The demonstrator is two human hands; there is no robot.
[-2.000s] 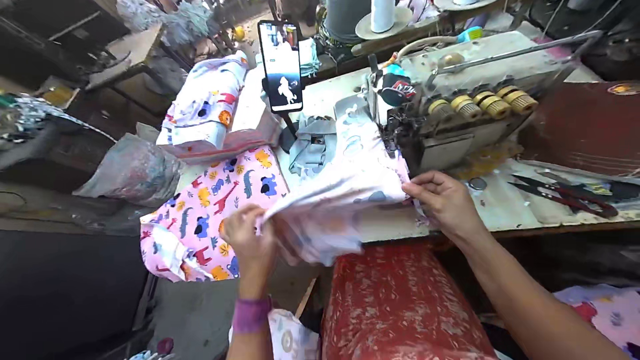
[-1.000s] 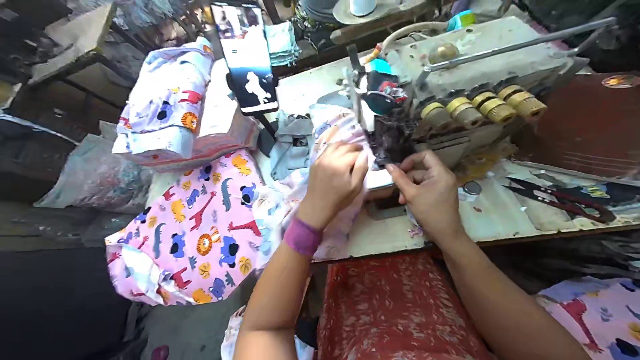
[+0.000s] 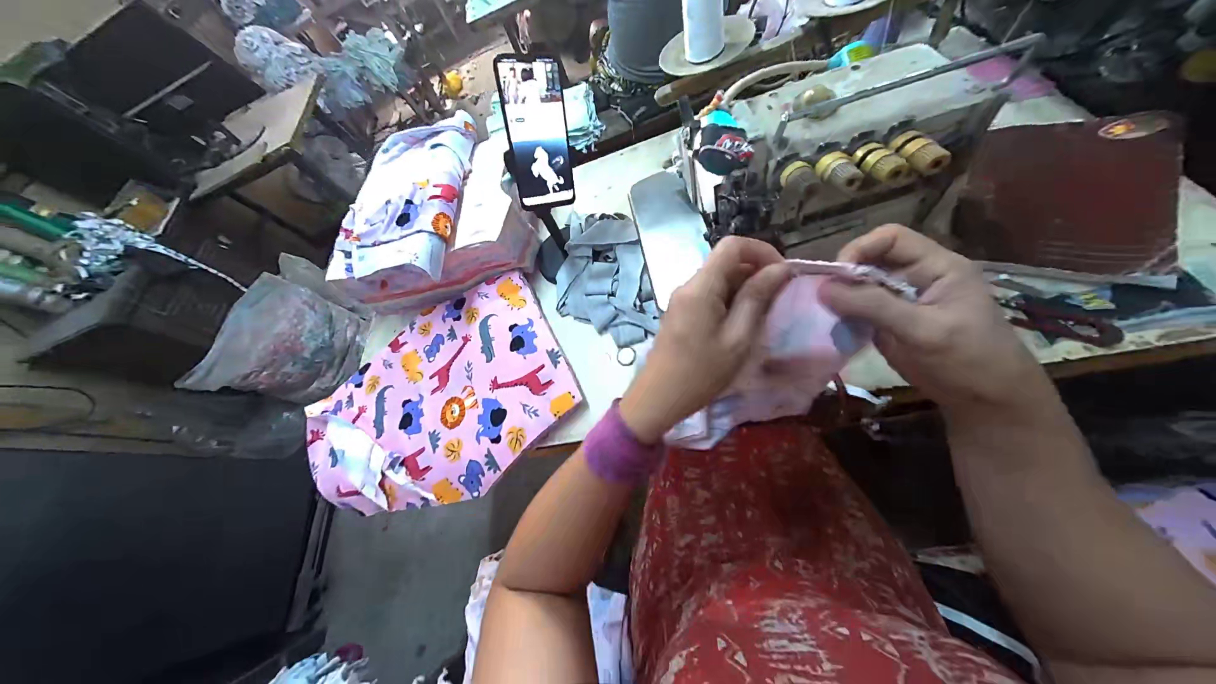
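Note:
Between both hands a pink printed cloth (image 3: 793, 351) is stretched by its stitched edge, in front of the overlock sewing machine (image 3: 855, 142). My left hand (image 3: 717, 323) pinches the edge at its left, with a purple band on the wrist. My right hand (image 3: 926, 318) grips the same edge at its right. The cloth's lower part hangs over the table's front edge near my red-covered lap. Grey fabric strips (image 3: 608, 280) lie left of the machine's metal plate (image 3: 665, 228). A pink animal-print cloth (image 3: 456, 408) drapes over the table's left corner.
Folded printed fabric (image 3: 408, 204) is stacked at the back left. A phone (image 3: 535, 133) stands on a holder beside it. Scissors (image 3: 1064, 323) lie on the right of the table, near a brown board (image 3: 1073, 199). A plastic bag (image 3: 285, 332) stands at the left.
Both hands have come away from the machine's needle area toward my body, with the pink cloth between them. One second ago they were close beside the needle area.

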